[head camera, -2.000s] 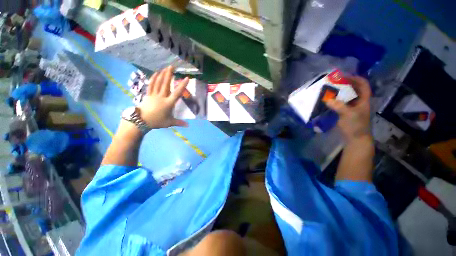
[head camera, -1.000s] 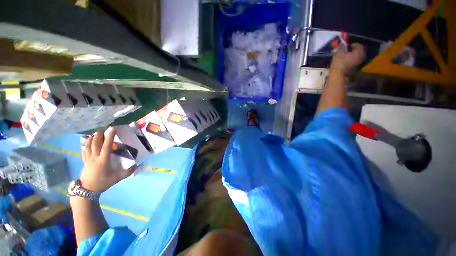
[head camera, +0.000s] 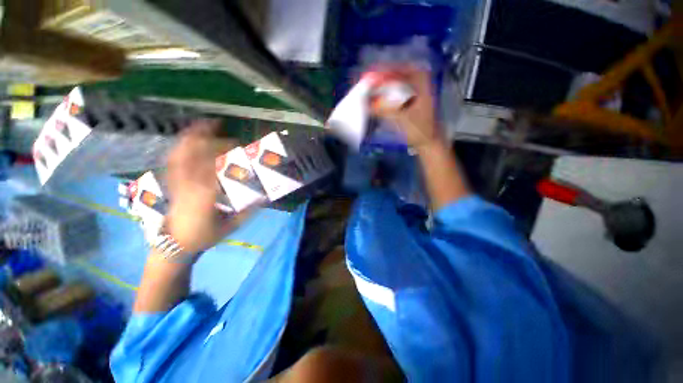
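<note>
My right hand (head camera: 408, 105) holds a small white and red retail box (head camera: 352, 112), blurred, above the blue bin. My left hand (head camera: 196, 191) is blurred, with its fingers raised in front of the row of boxes (head camera: 273, 168) on the bench. Whether it touches a box cannot be told. The row shows red corners and dark devices with orange screens. One box (head camera: 148, 200) shows to the left of my left hand. A larger stack of boxes (head camera: 112, 146) stands farther left.
A blue bin (head camera: 393, 22) with whitish scrap is at top centre. A dark conveyor (head camera: 524, 75) and yellow-orange bracket (head camera: 629, 82) are at upper right. A red-handled lever (head camera: 562, 192) sits on a pale panel (head camera: 599, 299). A shelf post (head camera: 225, 52) crosses above the boxes.
My right hand has moved left from the conveyor to above the bin, carrying a box. My left hand has moved right and its fingers have risen from the box at the row's left end.
</note>
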